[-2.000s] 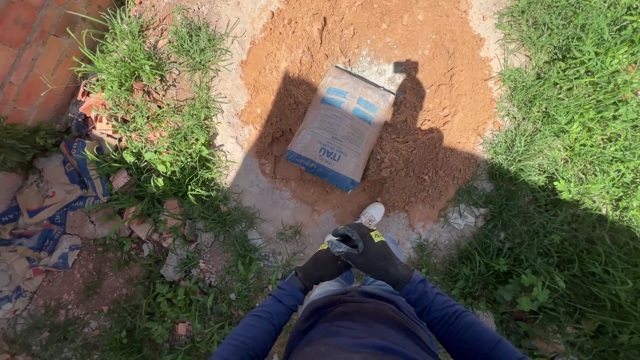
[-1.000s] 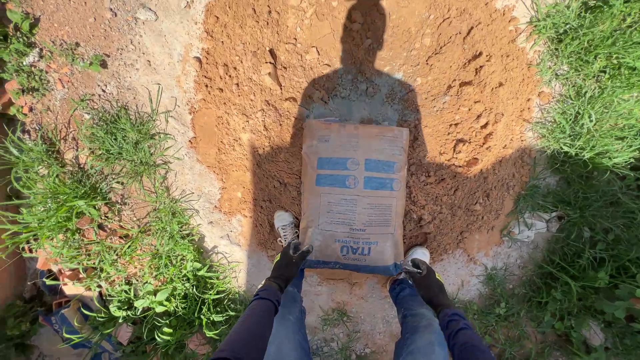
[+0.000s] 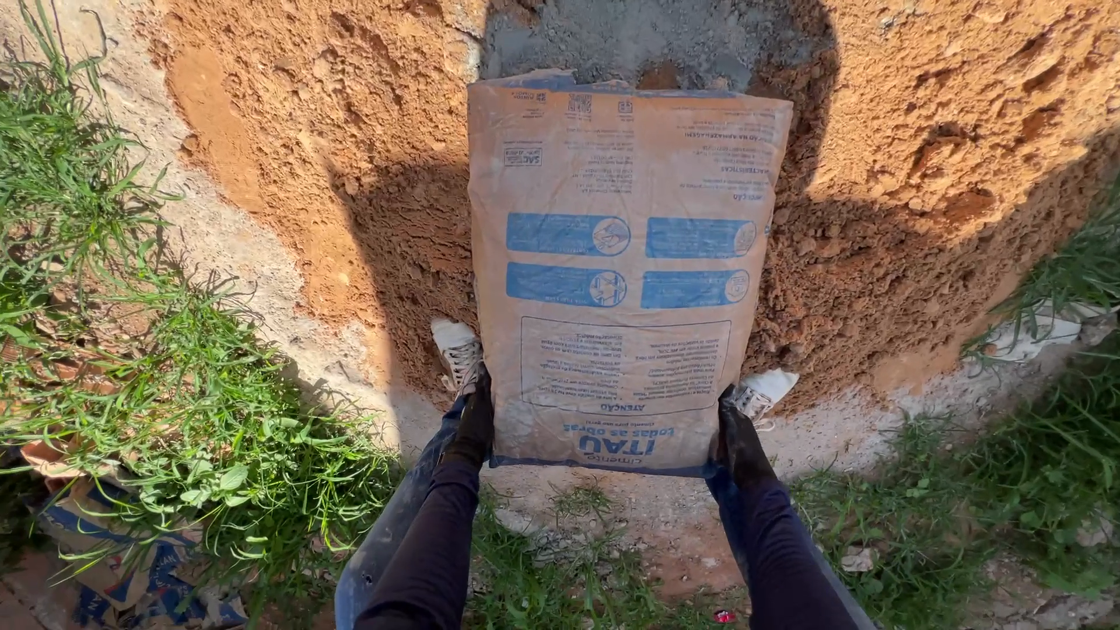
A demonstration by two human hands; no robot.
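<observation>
A full paper cement bag (image 3: 626, 289), printed in blue, lies or is held broad side up between my feet, over a bed of reddish sandy soil (image 3: 402, 227). My left hand (image 3: 477, 424), in a dark glove, grips its left edge near the bottom corner. On the opposite edge, my right hand (image 3: 739, 437), also gloved, has hold of the bag. The fingers of both hands are partly hidden at the bag's sides. Grey powder (image 3: 656, 35) shows on the soil beyond the bag's far end. Whether the bag is off the ground I cannot tell.
My white shoes (image 3: 459, 350) stand on either side of the bag. Tall grass (image 3: 219, 411) grows at the left, with torn paper bags (image 3: 140, 560) below it. More grass (image 3: 962, 507) and a pale crumpled scrap (image 3: 1032, 332) are at the right. My shadow falls across the soil.
My hands were together in front of me two seconds ago. One second ago they were at the bag's near corners; now they grip its sides. The view has moved closer to the bag.
</observation>
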